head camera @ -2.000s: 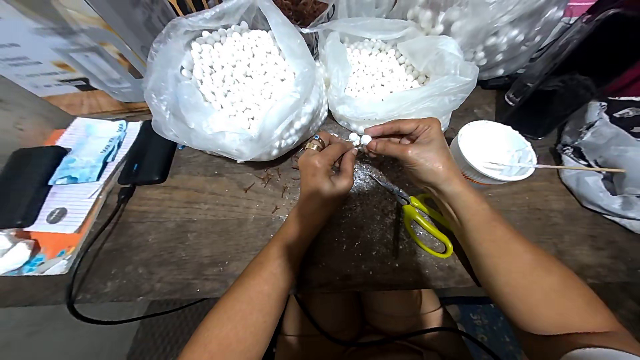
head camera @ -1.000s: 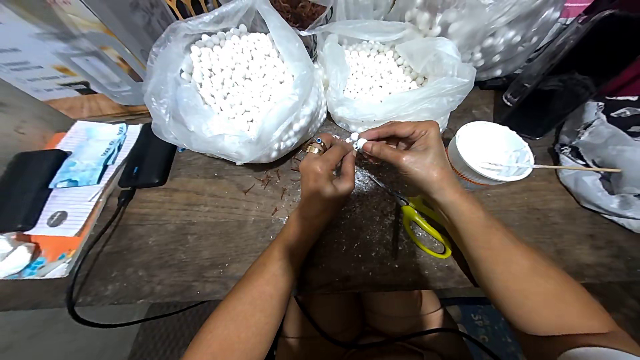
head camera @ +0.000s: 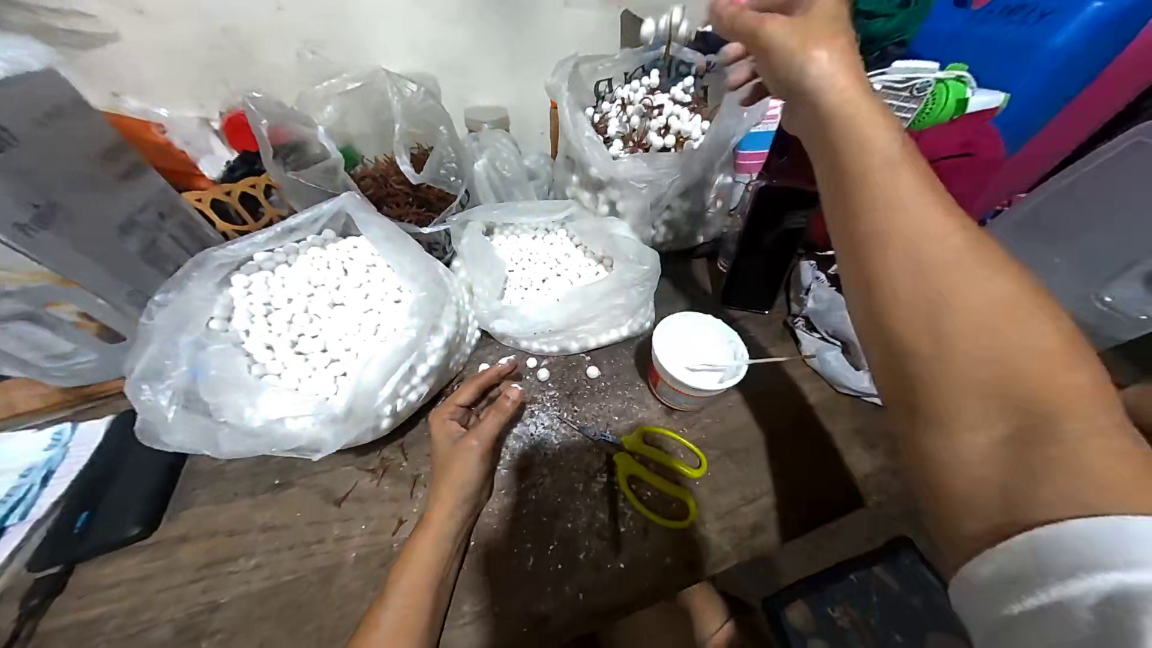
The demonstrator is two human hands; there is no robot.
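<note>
My left hand (head camera: 470, 427) rests over the wooden table with thumb and fingers apart, beside several loose white balls (head camera: 543, 374); a small white spot shows at its thumb tip. Right of it lie scissors with yellow handles (head camera: 657, 472), blades toward the hand. My right hand (head camera: 787, 54) is raised at the top, cut by the frame edge. Just left of its fingers is a blurred cluster of white balls on a stem (head camera: 666, 27), above a plastic bag of white balls on brown stems (head camera: 652, 189). Whether the fingers touch the cluster is unclear.
Two open plastic bags of white balls, one large (head camera: 297, 423) and one smaller (head camera: 576, 337), stand behind my left hand. A white tub (head camera: 679, 382) has a thin stick (head camera: 778, 360) across it. A dark phone (head camera: 765, 247) leans behind. Bits of brown stem (head camera: 345, 495) lie at left.
My hands were together holding small white balls; now they are apart. The right has moved up and away over the back bag, while the left stays low. The view has shifted strongly.
</note>
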